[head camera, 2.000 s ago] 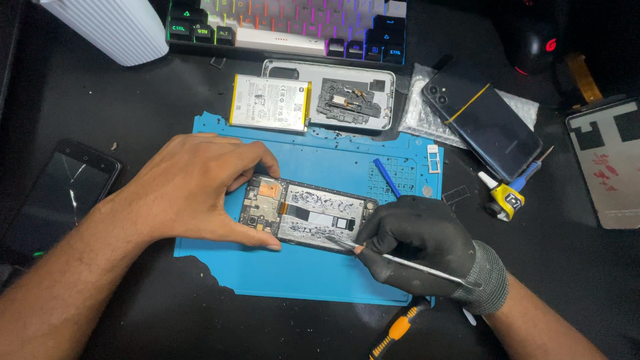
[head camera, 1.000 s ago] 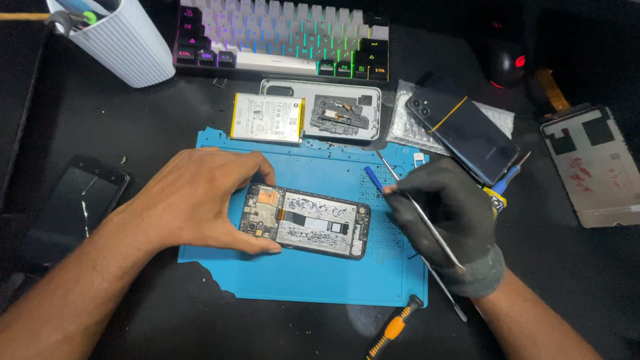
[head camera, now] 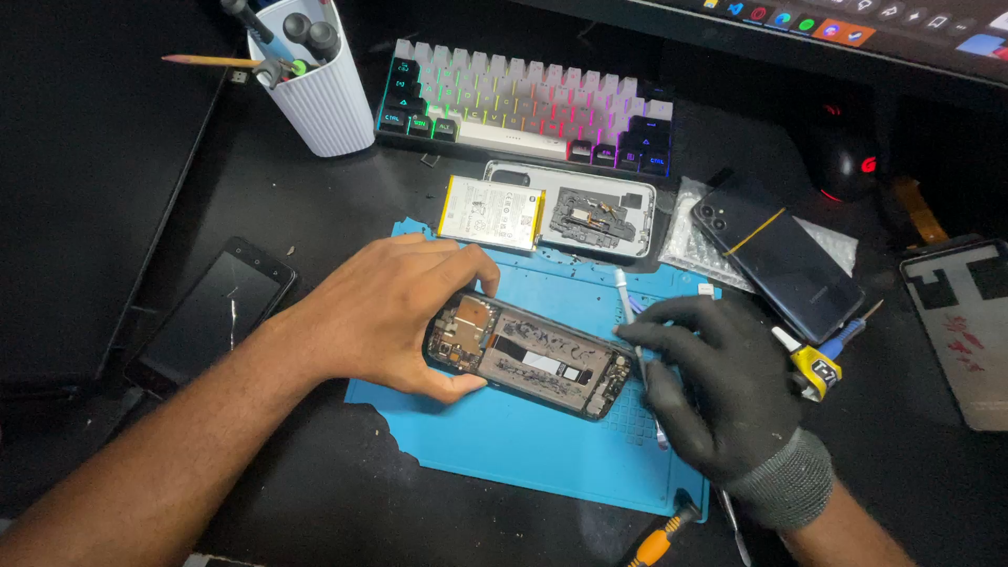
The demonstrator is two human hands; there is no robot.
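Note:
My bare left hand (head camera: 425, 315) grips the board end of an opened smartphone frame (head camera: 543, 354), thumb below and fingers above, and tilts it slightly over a blue silicone repair mat (head camera: 504, 449). The frame shows its circuit board, a flex cable and dark adhesive residue in the battery bay. My right hand (head camera: 709, 386), in a dark glove, has its thumb and fingertips at a thin whitish stick-like tool (head camera: 624, 295), just right of the frame. A blue tool lies partly hidden behind those fingers. Above the mat are a loose phone battery (head camera: 492, 213) and a back cover (head camera: 642, 224) with a black part in it.
A keyboard (head camera: 520, 110), a white pen cup (head camera: 323, 102) and a mouse (head camera: 850, 161) stand behind. Right are a dark phone (head camera: 780, 260) on bubble wrap, a yellow glue tube (head camera: 815, 370) and a screen panel (head camera: 961, 331). A cracked phone (head camera: 220, 315) lies left; an orange-handled tool (head camera: 657, 543) lies in front.
The metal tool that my right hand held has been let go and lies by the mat's right edge. That hand is now at the whitish tool. My left hand keeps its grip on the frame.

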